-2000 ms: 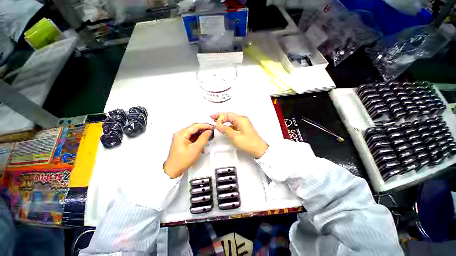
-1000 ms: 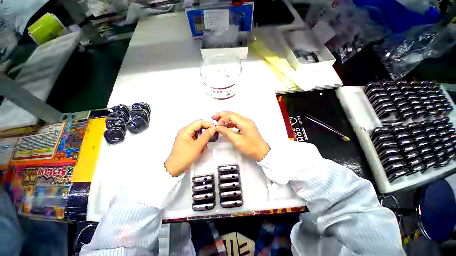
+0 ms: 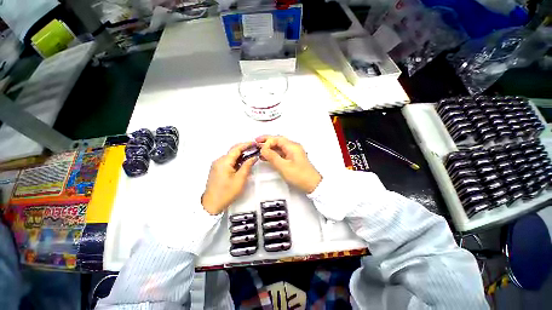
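My left hand (image 3: 227, 178) holds a small glossy dark housing (image 3: 249, 154) between thumb and fingers, above the white tray. My right hand (image 3: 292, 162) meets it from the right, with its thumb and fingertips at the housing's end. Whether a tiny part is between the right fingertips is too small to tell. Below the hands, dark housings stand in two short columns on the white tray, a left column (image 3: 244, 228) and a right column (image 3: 276, 225). More dark rounded housings (image 3: 149, 149) lie in a cluster at the left.
A clear round jar (image 3: 263, 97) stands beyond my hands. A thick white tray (image 3: 427, 136) packed with dark housings is at right. A thin metallic stick (image 3: 392, 153) lies on the black board. An open parts box (image 3: 368, 60) and a blue bin (image 3: 293, 24) are farther back; a colourful printed board (image 3: 54, 206) is at left.
The dark housing between my hands has turned and now shows its pale edge. Both hands stay close together in nearly the same place. The camera view has shifted slightly.
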